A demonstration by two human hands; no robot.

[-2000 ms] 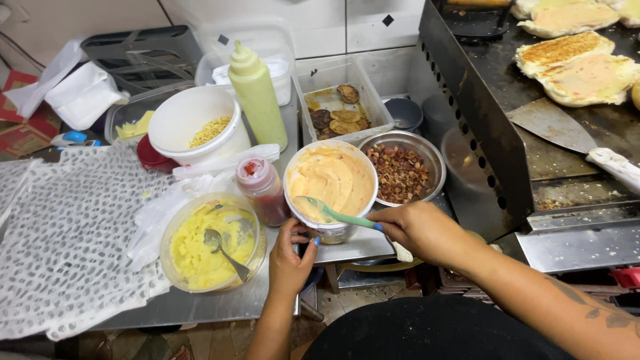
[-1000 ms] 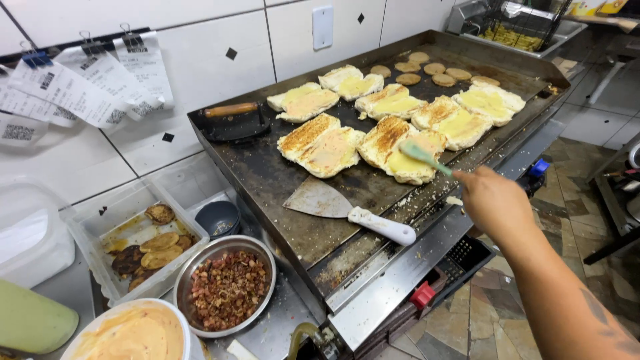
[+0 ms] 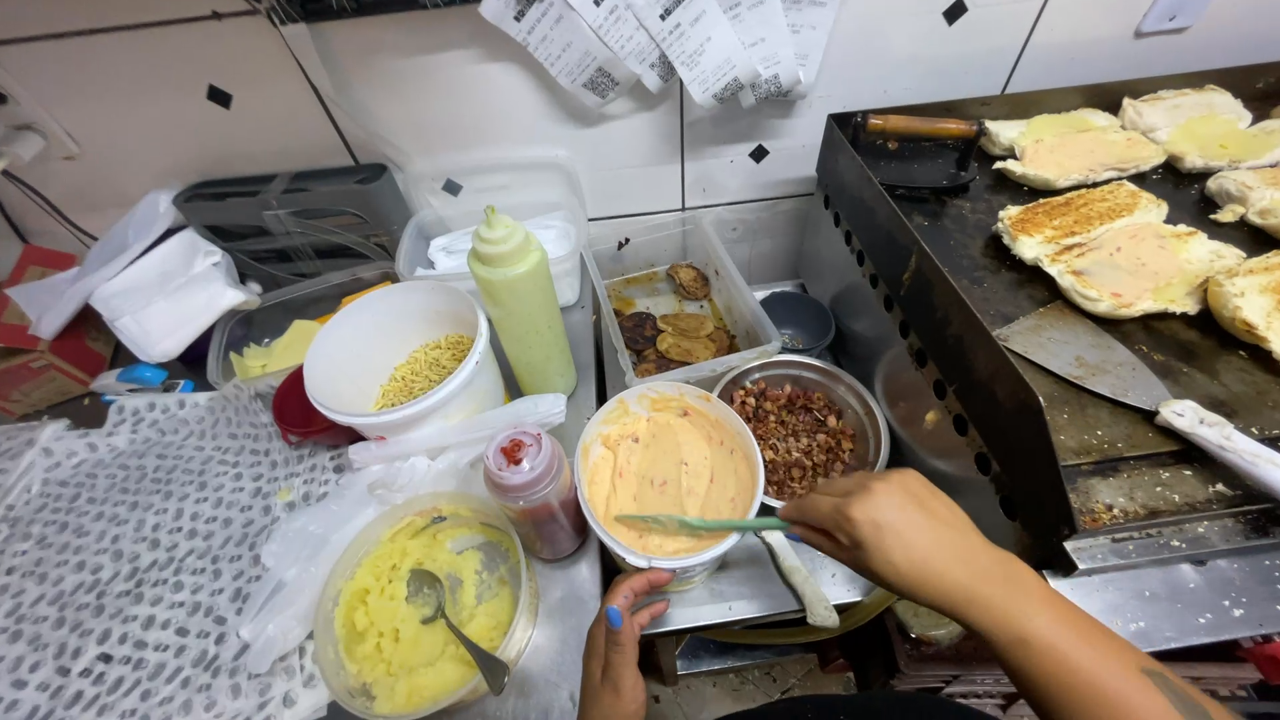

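Observation:
My right hand point(image 3: 880, 530) grips a green spatula point(image 3: 690, 523), its blade lying in the orange-pink spread of a round white tub point(image 3: 590, 480). Below the tub, my left hand point(image 3: 620, 645) has its fingertips at the tub's lower side. Right behind the tub is a steel bowl point(image 3: 880, 430) of chopped browned meat. A squeeze bottle with red sauce point(image 3: 540, 500) stands to the tub's left. Nearer me on the left, a clear bowl point(image 3: 525, 610) holds yellow mash and a metal spoon point(image 3: 455, 630). Opened buns point(image 3: 1130, 260) lie on the griddle, some with spread on them.
A wide metal scraper point(image 3: 1090, 350) rests on the griddle, whose dark side wall point(image 3: 940, 330) rises beside the bowl. Behind stand a green sauce bottle point(image 3: 520, 310), a white bucket point(image 3: 400, 300) and a plastic bin point(image 3: 600, 290) of browned patties. Printed slips point(image 3: 690, 45) hang above.
My right hand has moved from the buns on the griddle back to the tub with the green spatula. The view has swung left since one second ago, and my left hand shows again.

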